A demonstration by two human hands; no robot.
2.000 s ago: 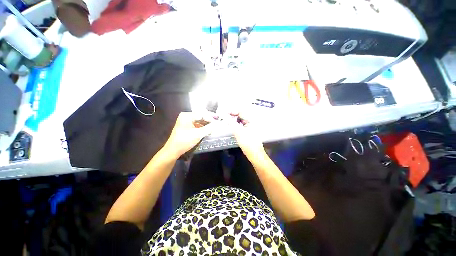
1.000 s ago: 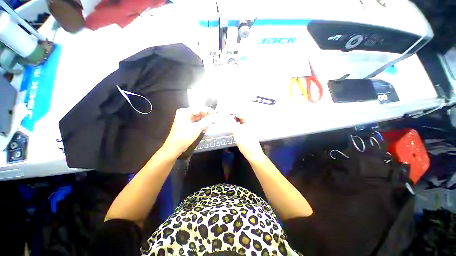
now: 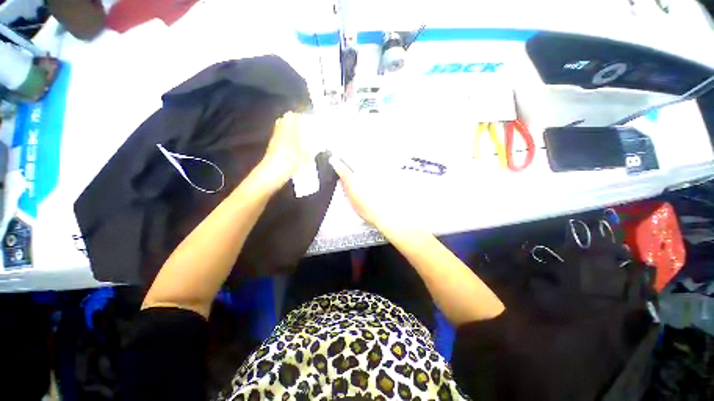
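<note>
A black garment piece (image 3: pixel 180 211) lies on the white machine table, left of the needle area. A thin white loop (image 3: pixel 196 172) lies on it. My left hand (image 3: pixel 286 149) is on the cloth's right edge near the presser foot; its fingers are washed out by glare. A small white patch, possibly a label (image 3: pixel 306 178), shows beside it on the dark cloth. My right hand (image 3: pixel 340 174) is at the cloth's right edge, its fingertips by a small dark spot; its exact grip is unclear. The sewing machine's needle area (image 3: pixel 340 94) is just beyond both hands in bright light.
Dark snips (image 3: pixel 424 166), scissors with yellow and red handles (image 3: pixel 518 145) and a flat black phone-like rectangle (image 3: pixel 583 149) lie to the right. A black bundle (image 3: pixel 548 313) with white loops hangs below the table, beside a red pouch (image 3: pixel 658 243). Red cloth (image 3: pixel 149 12) lies back left.
My left hand has moved forward toward the needle area. My right hand has shifted left and forward. The white patch now shows between them. The view has shifted, and the garment's right part now extends nearer my right hand.
</note>
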